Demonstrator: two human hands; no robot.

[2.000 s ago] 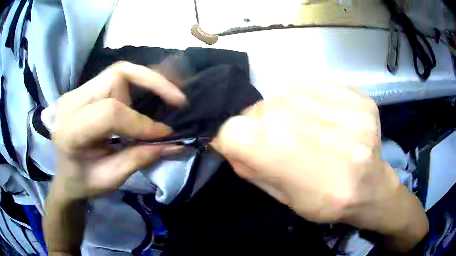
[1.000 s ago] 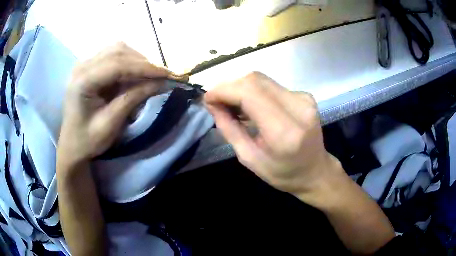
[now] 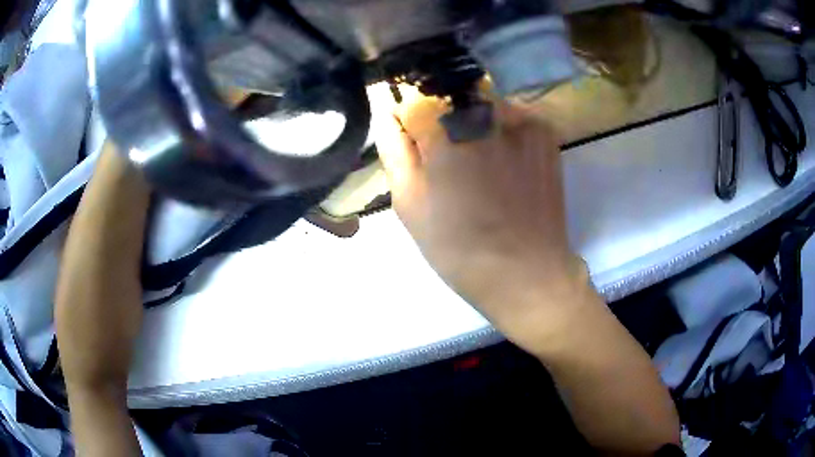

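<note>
The sewing machine head (image 3: 429,36) fills the top of the view, with its thick shiny dark ring (image 3: 170,116) close to the camera at upper left. My right hand (image 3: 483,178) reaches up to the needle area; its fingertips are partly hidden by dark machine parts. My left forearm shows at the left, but my left hand is hidden behind the ring. White-and-black cloth (image 3: 201,236) runs from under the ring beside my left forearm. Whether either hand grips the cloth cannot be seen.
A narrow silver tool (image 3: 726,147) and black scissors handles (image 3: 782,143) lie at the right of the white table (image 3: 357,303). A brown tab (image 3: 335,223) lies at the bed plate corner. Striped cloth (image 3: 724,321) is below the right edge; more is heaped at left.
Both hands have moved forward and up from the table's front edge to the machine. The held cloth has gone with them. The machine head and ring have come into view.
</note>
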